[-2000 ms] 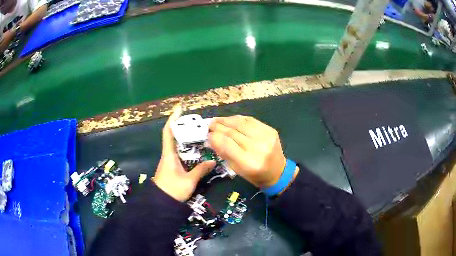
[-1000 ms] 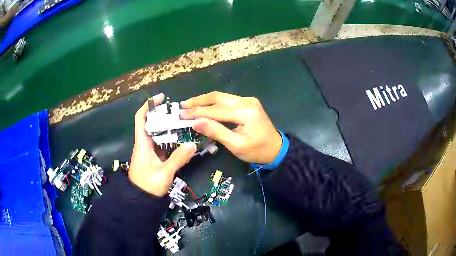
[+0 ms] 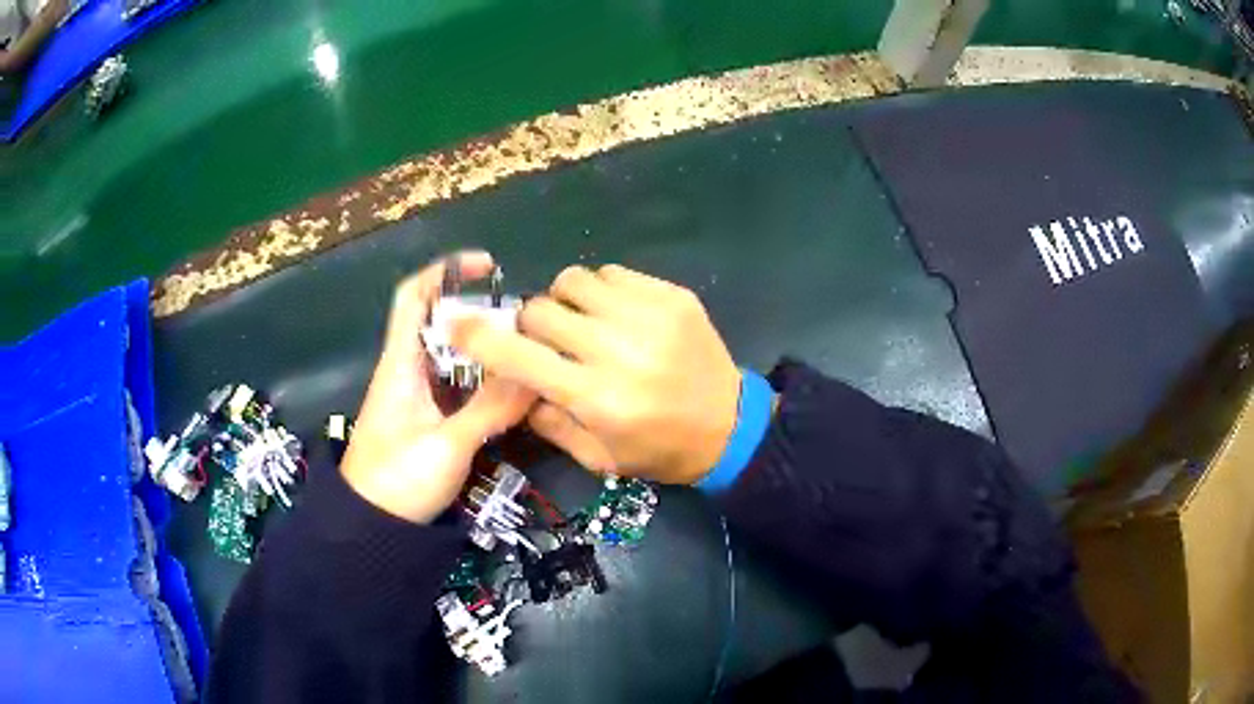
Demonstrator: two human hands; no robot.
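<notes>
My left hand holds a white plastic unit with dark upright parts on top, above the dark bench. My right hand, with a blue band on the wrist, presses its fingers on the right side of the same unit. The fingers hide much of it. Below my hands lie wired units with white parts, a green circuit board and a black insert. Another wired unit with a green board lies to the left.
Blue corrugated sheets lie at the left. A green conveyor belt with a rusty edge rail runs across the back. A metal post stands at the rail. A black "Mitra" mat and a cardboard box are at right.
Compared with the earlier frames, the white unit has turned in my hands, with dark upright parts now on top. My right fingers have moved over it. The view has shifted down towards the bench.
</notes>
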